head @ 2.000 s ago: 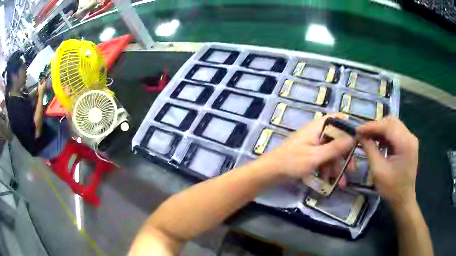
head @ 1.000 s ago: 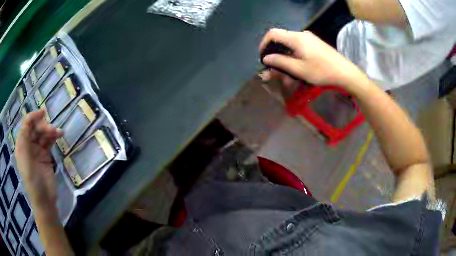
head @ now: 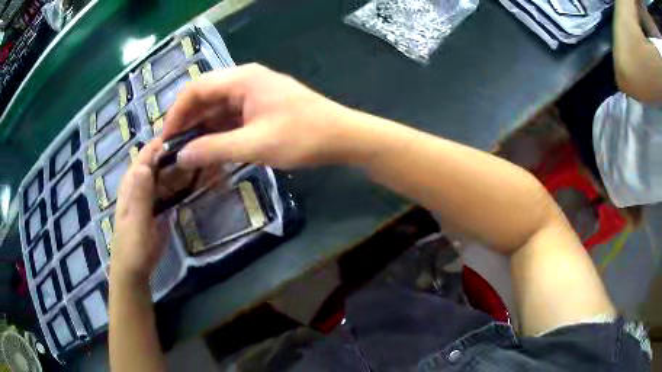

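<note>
My left hand [head: 136, 211] and my right hand [head: 272, 123] meet above the near right part of a pale blister tray [head: 170, 272]. Between them is a dark, palm-sized piece that looks like a phone frame [head: 174, 182], mostly hidden by the fingers. My left hand grips its left side. My right thumb and fingers close on a black part at its top; whether this is a separate item cannot be told. A phone frame with gold end plates [head: 252, 205] lies in the tray's near right corner pocket.
A clear bag of silvery bits [head: 415, 23] lies beyond the tray to the right. A neighbouring tray [head: 555, 25] and another person's arm [head: 633, 54] are at the upper right. A red stool [head: 610, 221] stands at right, a white fan [head: 18, 352] at lower left.
My right hand has moved left from the bench edge, with something black in it, to meet my left hand over the tray. My left hand was apart and empty and now grips the dark piece.
</note>
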